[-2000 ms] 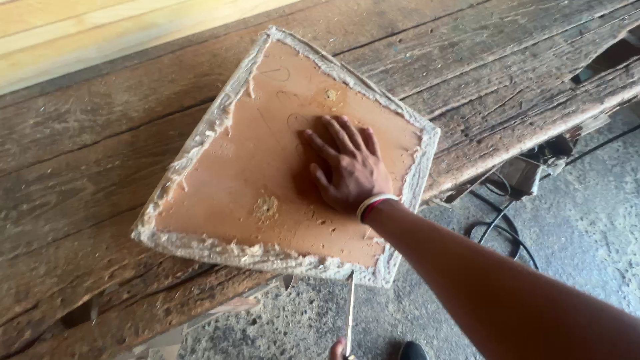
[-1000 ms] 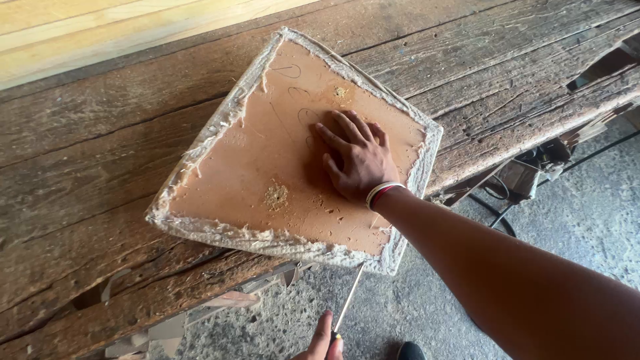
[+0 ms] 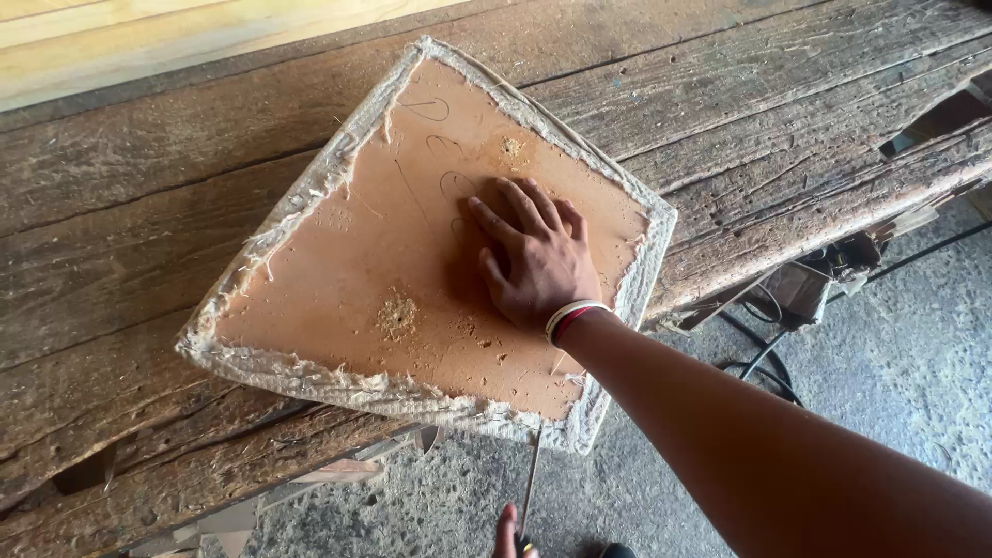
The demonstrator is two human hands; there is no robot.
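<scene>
An upholstered seat panel [image 3: 325, 263] lies with its tan board underside up, pale fabric folded around its rim with frayed edges. It rests on a wooden bench, and its lower corner overhangs the front edge. My right hand [image 3: 539, 260] lies palm down on the board, fingers spread, holding nothing. My left hand [image 3: 508, 535], mostly cut off by the bottom of the view, grips a thin-shafted tool [image 3: 532, 477], possibly a screwdriver, with a dark and yellow handle. Its shaft reaches the fabric border near the lower corner; the fabric edge hides the tip.
The worn plank bench [image 3: 101, 256] has gaps and a rough front edge. Pale wooden boards [image 3: 194, 31] lie along its back. Below are wood offcuts [image 3: 341, 470], a black cable [image 3: 763, 356] and the concrete floor [image 3: 876, 387]. A dark shoe tip [image 3: 618, 551] shows at the bottom.
The tool in my left hand has changed its angle, slanting more one second ago than now. My right hand stays flat on the board. The view has shifted slightly.
</scene>
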